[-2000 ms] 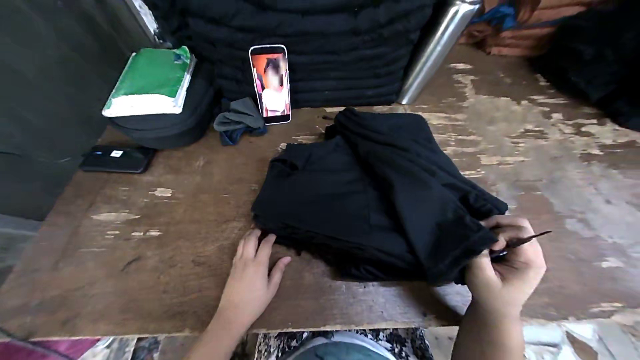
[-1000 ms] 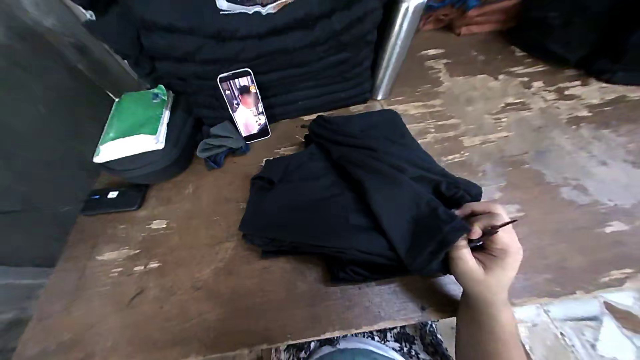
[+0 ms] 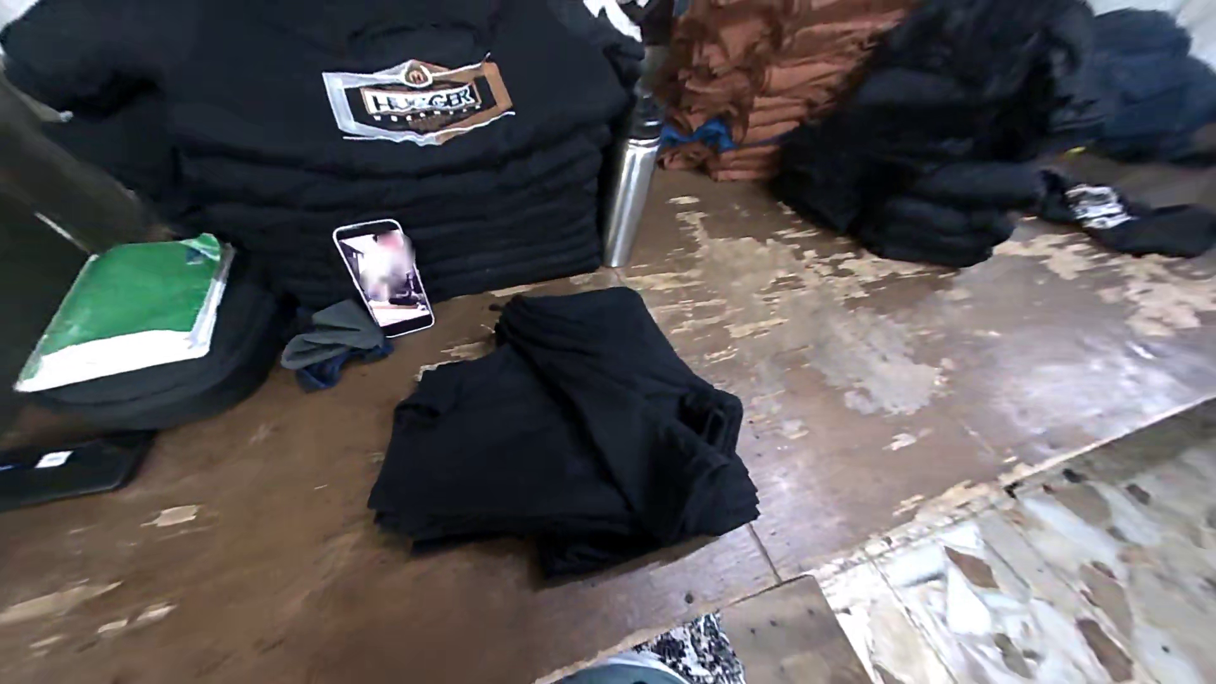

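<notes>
Neither my left hand nor my right hand shows in the head view. Near the middle of the worn wooden table lies a loosely folded pile of black fabric (image 3: 532, 446), its upper layer slanting across toward the right. Behind it a lit phone (image 3: 385, 277) leans against a tall stack of folded black garments (image 3: 399, 204); the top one bears a printed emblem. A crumpled grey and navy cloth (image 3: 332, 342) touches the foot of the phone.
A steel flask (image 3: 632, 199) stands right of the stack. Brown folded garments (image 3: 760, 76) and black clothing (image 3: 931, 180) lie farther back. At left, a green and white packet (image 3: 133, 304) rests on a dark rounded case (image 3: 180, 389), near a black phone (image 3: 71, 470). The table edge (image 3: 912, 518) borders a patterned floor.
My right hand has let go of the black fabric and left the view, along with the thin dark tool it held. My left hand, seen two seconds ago, is also gone. The view has shifted right.
</notes>
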